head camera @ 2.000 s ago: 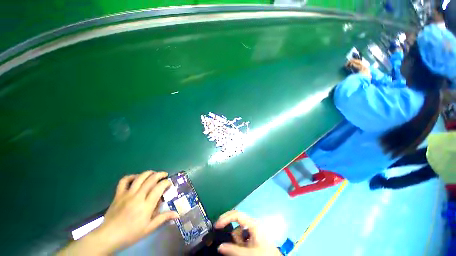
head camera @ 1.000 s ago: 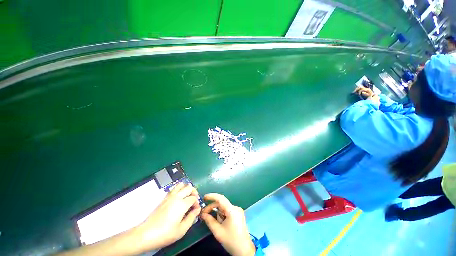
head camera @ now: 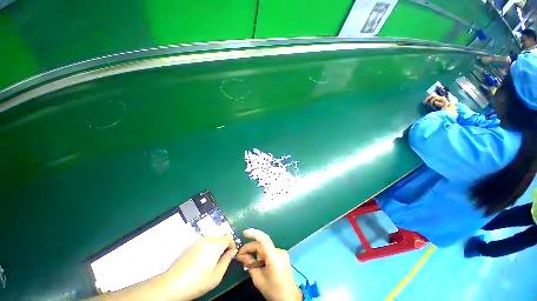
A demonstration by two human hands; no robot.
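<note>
An open tablet display assembly (head camera: 141, 250) lies on the bench at lower left, its large white back facing up inside a black frame. Its blue mainboard (head camera: 219, 221) with silver shields is at the right end, partly covered by my fingers. My left hand (head camera: 203, 258) rests over the board end, fingertips pressed at its near edge. My right hand (head camera: 271, 267) is curled at the board's near corner, its fingertips close to my left ones. A slim dark item (head camera: 254, 266) with a light tip shows between its fingers. Any small part at the fingertips is hidden.
A heap of tiny white components (head camera: 271, 173) lies on the green bench (head camera: 176, 117) beyond the tablet. A blue-smocked person (head camera: 465, 153) works to the right by a red stool (head camera: 377, 235). A blue wrist band (head camera: 309, 290) with a thin cord is at my right wrist.
My left hand has moved off the tablet's far side to the board's near edge, and my right hand has come up to meet it. The tablet now shows its white back.
</note>
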